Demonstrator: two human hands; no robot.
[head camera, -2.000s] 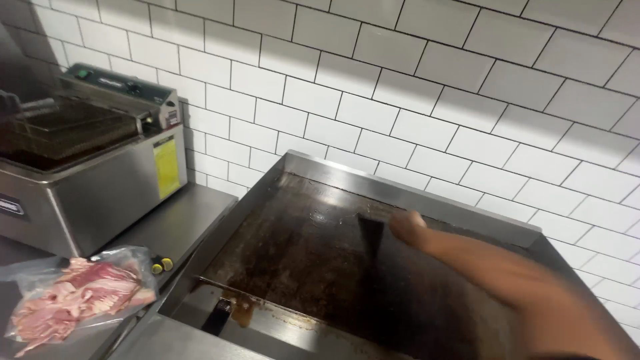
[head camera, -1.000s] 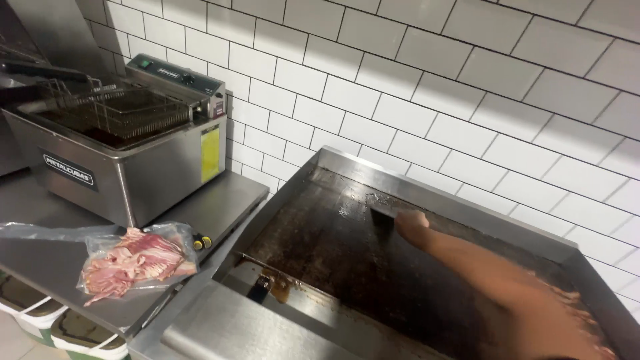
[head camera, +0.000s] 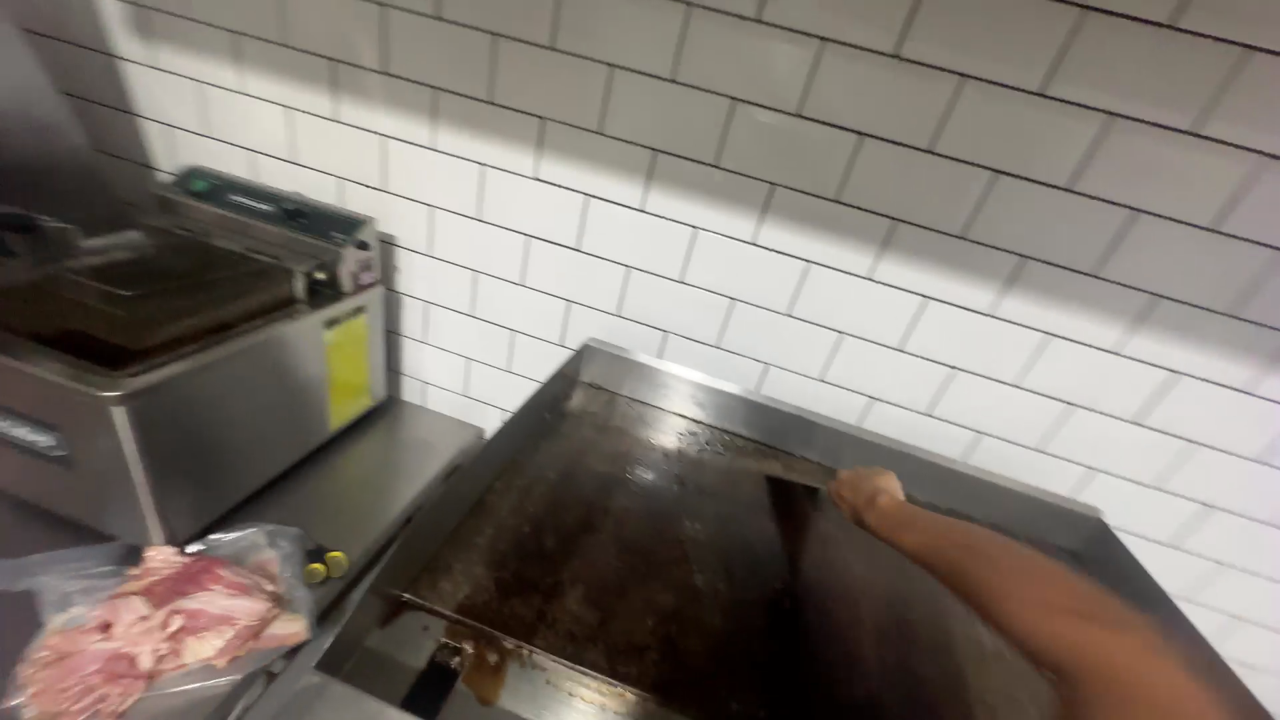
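Note:
My right hand (head camera: 868, 492) is closed in a fist over the back of a flat-top griddle (head camera: 610, 540), close to its rear splash guard. It appears to grip a flat scraper (head camera: 800, 476), whose thin blade lies low against the dark, greasy plate; blur and the angle hide most of the tool. A dark, blade-shaped patch shows on the plate just left of the fist, with a shadow running down from it. My left hand is out of view.
Left of the griddle, a plastic bag of sliced raw meat (head camera: 165, 625) lies on the steel counter (head camera: 410, 450), beside small yellow-ended objects (head camera: 326, 564). Behind it stands a deep fryer (head camera: 240, 430). White wall tiles (head camera: 640, 300) rise behind the griddle, which has raised metal sides.
My right hand stays near the back of the griddle in all the frames, closed throughout. The bag of meat and the fryer have not moved; the view has shifted.

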